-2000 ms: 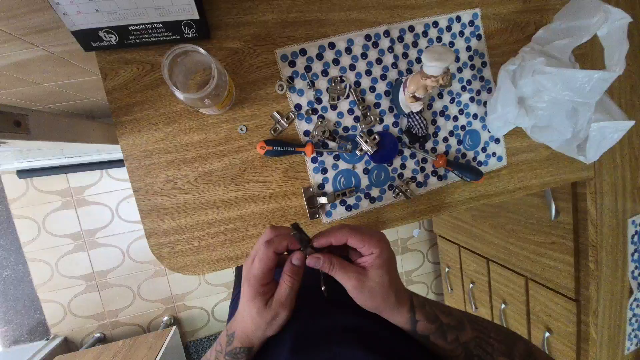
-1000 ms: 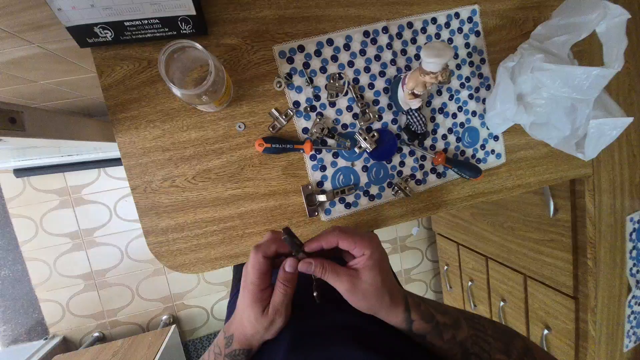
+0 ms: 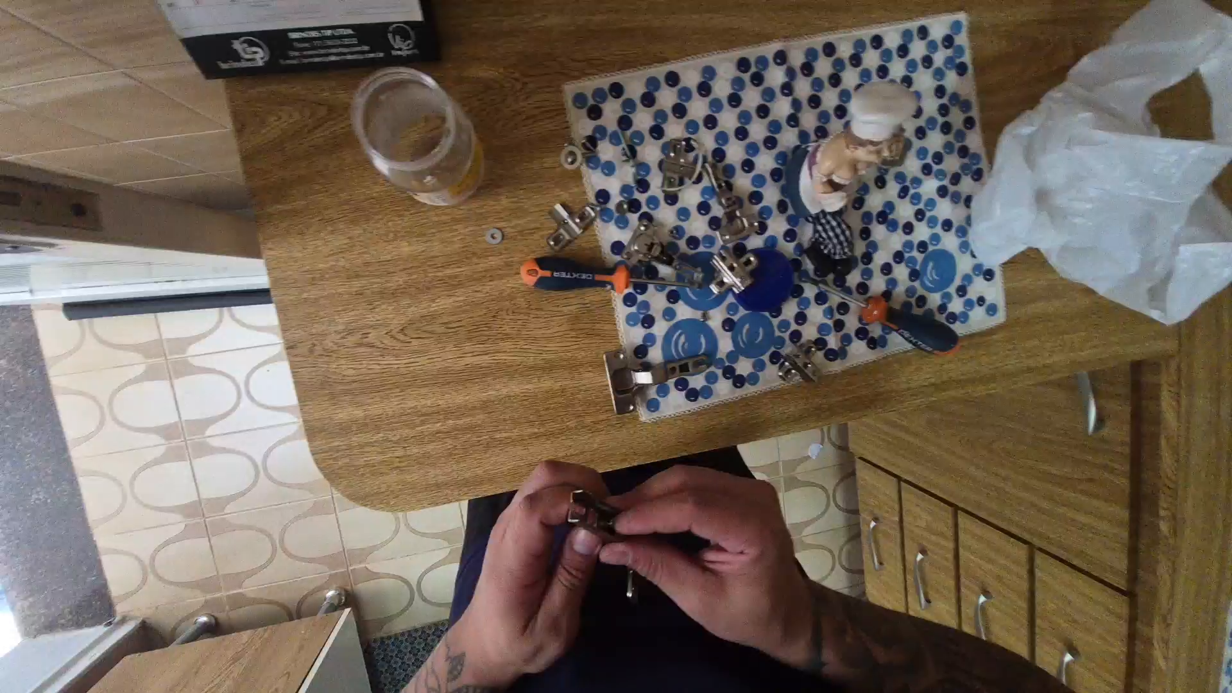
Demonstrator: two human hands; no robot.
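Note:
A small metal cabinet hinge part point(image 3: 592, 512) is pinched between the fingers of my left hand point(image 3: 539, 568) and my right hand point(image 3: 712, 549), over my lap at the table's front edge. On the dotted placemat point(image 3: 895, 221) lie several metal hinge pieces, among them a whole concealed hinge point(image 3: 630, 380) at its near left corner. A screwdriver with an orange and dark handle point(image 3: 577, 274) points right across the mat's left edge. A second screwdriver point(image 3: 914, 327) lies at the near right edge. One mounting plate point(image 3: 571, 226) and a washer point(image 3: 494, 235) rest on the wood.
An uncapped clear jar point(image 3: 419, 144) stands at the back left, near a printed calendar point(image 3: 308, 43). A chef figurine point(image 3: 847, 173) lies on the mat. To the right is a crumpled white plastic bag point(image 3: 1097, 173). Wooden drawers point(image 3: 953, 568) with metal handles sit below the table.
Both hands keep hold of the small hinge part, which has turned a little between the fingers. The objects on the table have not plainly moved.

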